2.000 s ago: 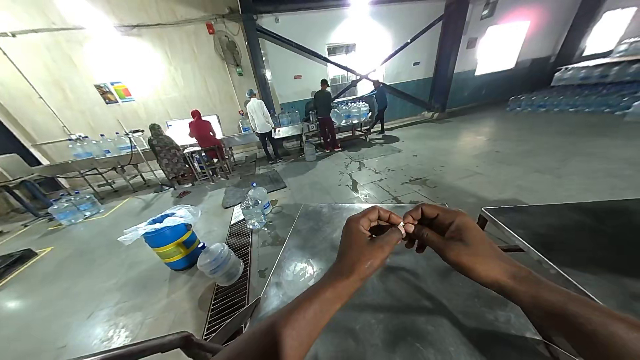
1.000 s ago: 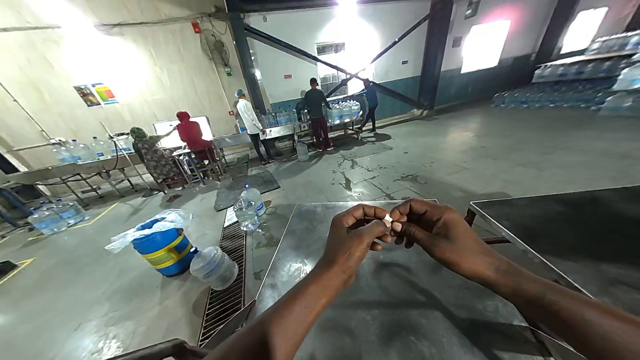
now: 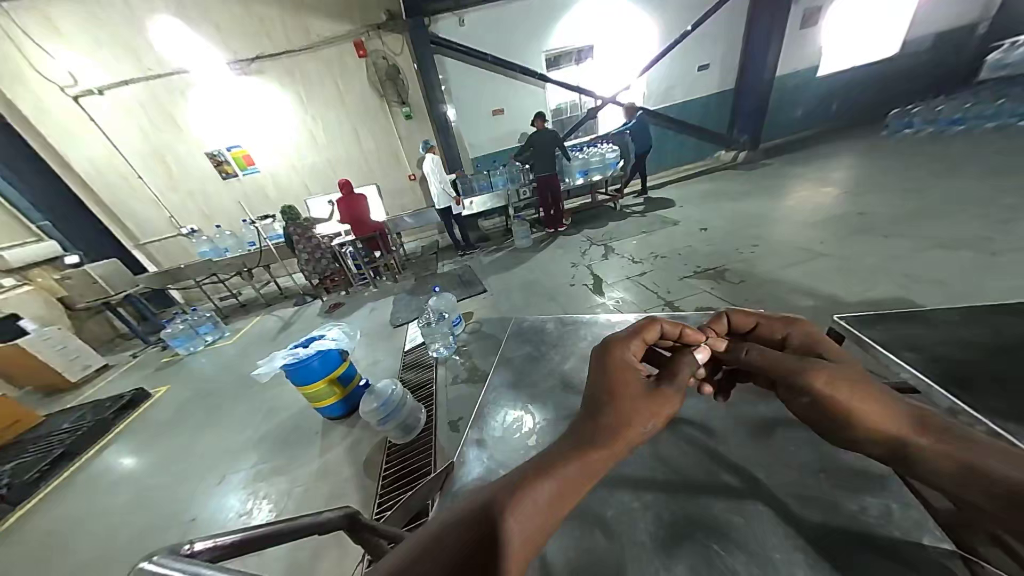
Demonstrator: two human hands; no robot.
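Note:
Above a metal tabletop (image 3: 680, 512), my left hand (image 3: 648, 376) and my right hand (image 3: 784, 360) meet at the fingertips. Thumb and index finger of each are pinched together. Whatever may be between them is mostly covered by the fingers; only a tiny pale spot shows, too small to name. The other fingers are curled in. Both forearms reach over the tabletop from the lower edge of the view.
A blue barrel with yellow bands (image 3: 324, 380) and a large clear water bottle (image 3: 394, 410) are left of the table, near a floor grate (image 3: 406, 472). A metal rail (image 3: 264, 532) crosses the lower left. Several people stand or sit at far benches.
The small white piece seen between my fingertips one second ago is now mostly hidden. My hands remain together. The view has swung somewhat.

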